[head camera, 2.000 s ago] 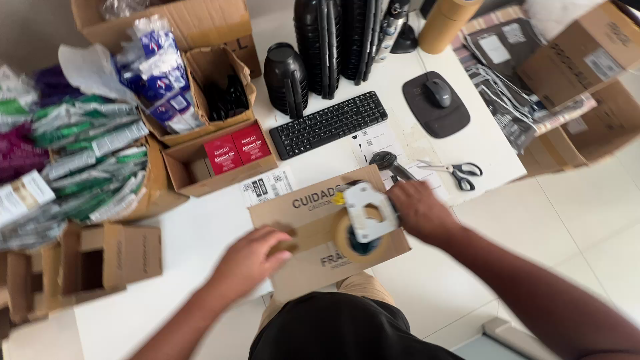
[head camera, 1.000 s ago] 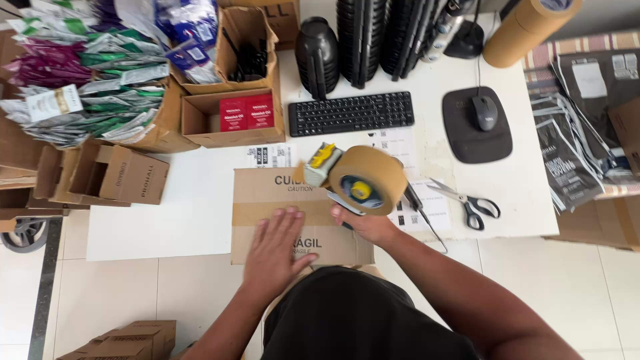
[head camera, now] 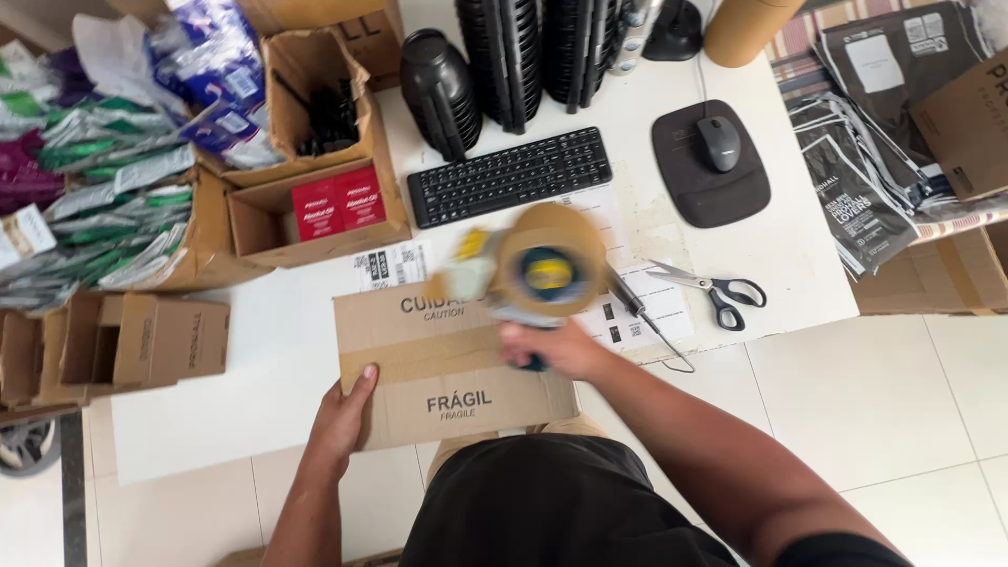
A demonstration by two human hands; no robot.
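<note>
A closed cardboard box [head camera: 461, 405] with printed warning words lies at the front edge of the white table, a strip of brown tape running across its top. My left hand [head camera: 344, 417] grips the box's left side, thumb on top near the tape strip; its other fingers are mostly hidden. My right hand [head camera: 551, 346] is closed around the handle of a tape dispenser [head camera: 547, 272] with a big roll of brown tape. The dispenser is blurred and over the upper right part of the box.
Scissors [head camera: 713, 293] and a black cabled tool [head camera: 628, 298] lie right of the box. Behind are a keyboard [head camera: 512, 177], a mouse [head camera: 718, 144] on its pad, and stacked black containers [head camera: 441, 94]. Open cartons [head camera: 315, 244] and packets [head camera: 118, 205] stand at the left.
My left hand has moved from lying flat on the box top to its left side. The dispenser remains in my right hand. The view has shifted.
</note>
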